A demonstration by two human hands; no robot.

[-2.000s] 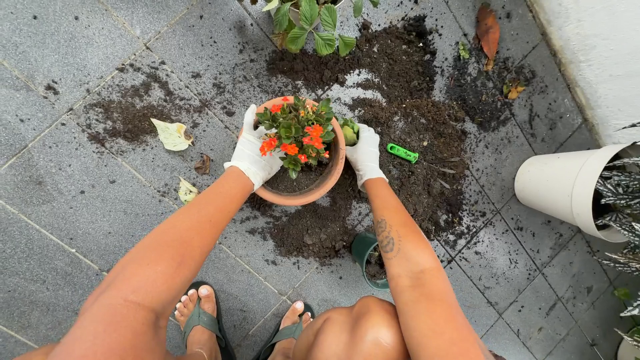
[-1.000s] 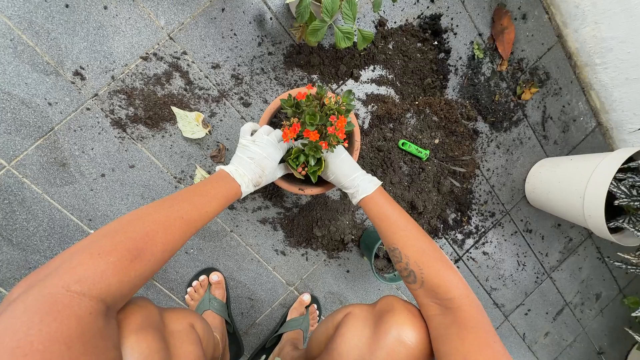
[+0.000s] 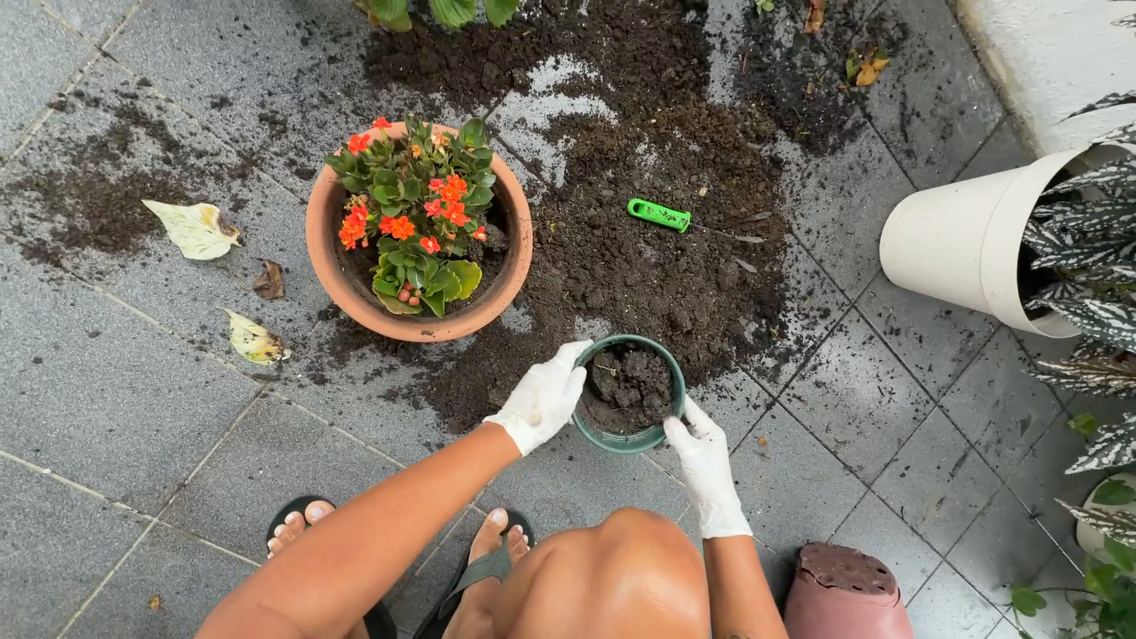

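A green plastic pot (image 3: 672, 435) partly filled with dark soil is held between both white-gloved hands. My left hand (image 3: 543, 395) grips its left side, and my right hand (image 3: 706, 453) holds its lower right side. Up and to the left, a terracotta-coloured pot (image 3: 324, 266) stands upright with a kalanchoe (image 3: 390, 200) bearing orange-red flowers. Loose dark soil (image 3: 657, 284) is spread over the tiles just above the green pot. On that soil lies a small hand tool with a green handle (image 3: 658, 215), its metal end partly covered.
A cream pot (image 3: 941, 235) with dark, silver-patterned leaves lies tilted at the right. A pink pot (image 3: 848, 603) sits at the bottom right. Fallen leaves (image 3: 197, 229) are on the grey tiles at the left. A white wall (image 3: 1038, 62) borders the upper right; green foliage (image 3: 453, 11) shows at the top.
Both hands have left the terracotta-coloured pot and taken hold of the green pot, which lay tilted near my right forearm before. The green pot is now held with its opening up.
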